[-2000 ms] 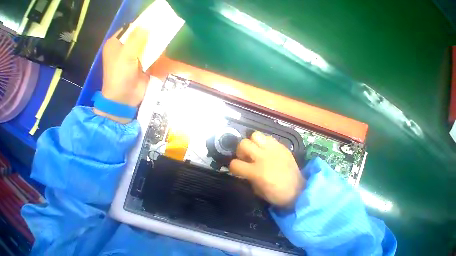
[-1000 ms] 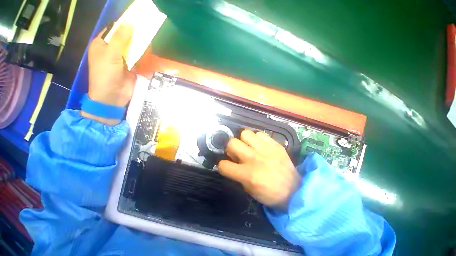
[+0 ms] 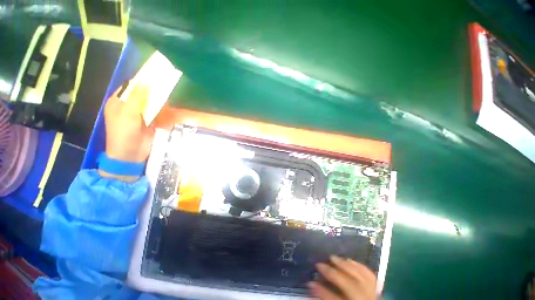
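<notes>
The open laptop base lies in front of me on a white sheet [image 3: 138,258]. Its black battery [image 3: 234,249] runs along the near edge, the round fan [image 3: 245,183] is left of centre, and the green motherboard [image 3: 358,196] is at the right. My left hand [image 3: 126,126], with a blue wrist band, holds a pale sheet [image 3: 158,85] above the base's far left corner. My right hand [image 3: 346,280] is blurred and partly cut off by the bottom edge, over the battery's right end. I cannot tell whether its fingers hold anything.
A red-orange strip [image 3: 281,136] runs along the base's far edge. A blue tray [image 3: 111,88] with black, yellow-edged sheets [image 3: 97,88] is at the left, beside a pink fan [image 3: 14,149]. Another open laptop base [image 3: 516,88] lies on the green bench at the upper right.
My right hand has moved from the fan area to the near right part of the base. The view has shifted, and another laptop now shows at the upper right. My left hand still holds the sheet.
</notes>
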